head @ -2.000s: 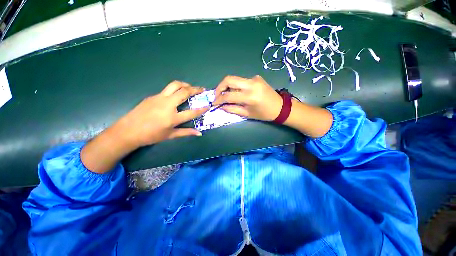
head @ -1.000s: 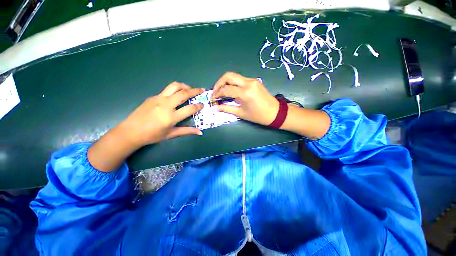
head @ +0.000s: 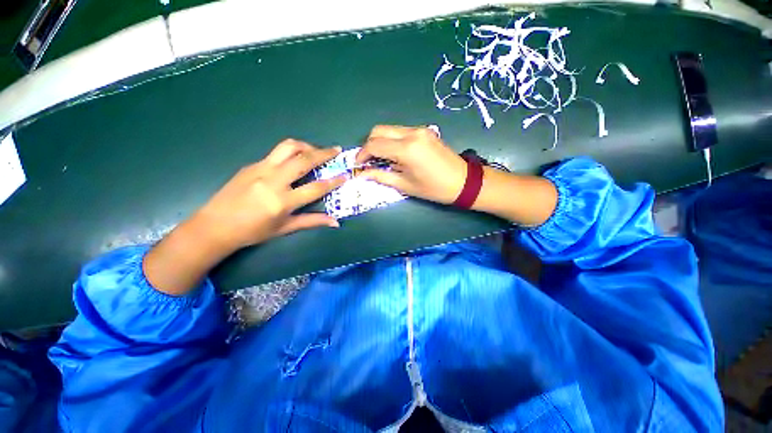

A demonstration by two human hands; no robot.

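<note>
An open phone unit [head: 366,198], white inside with a busy pattern at its left end, lies flat in front of me between my hands. My left hand [head: 269,196] holds its left end, with fingers along the top and the thumb at the lower edge. My right hand [head: 416,162] is over its upper right part with fingertips pinched together near the left end. My right hand covers much of the unit. A small whitish tip shows above the right hand; whether it is a tool is unclear.
Curly white flex cables [head: 518,72] lie in a loose pile at the back right. A black phone [head: 696,101] with a white cable lies at the far right. White paper [head: 10,167] is at the left edge. A white rail [head: 296,27] runs behind the green mat. A dark unit [head: 42,32] lies beyond it.
Both hands stay at the phone unit; the right fingertips have shifted slightly over it. The whole view has shifted a little, with the bench items sitting slightly higher in the picture.
</note>
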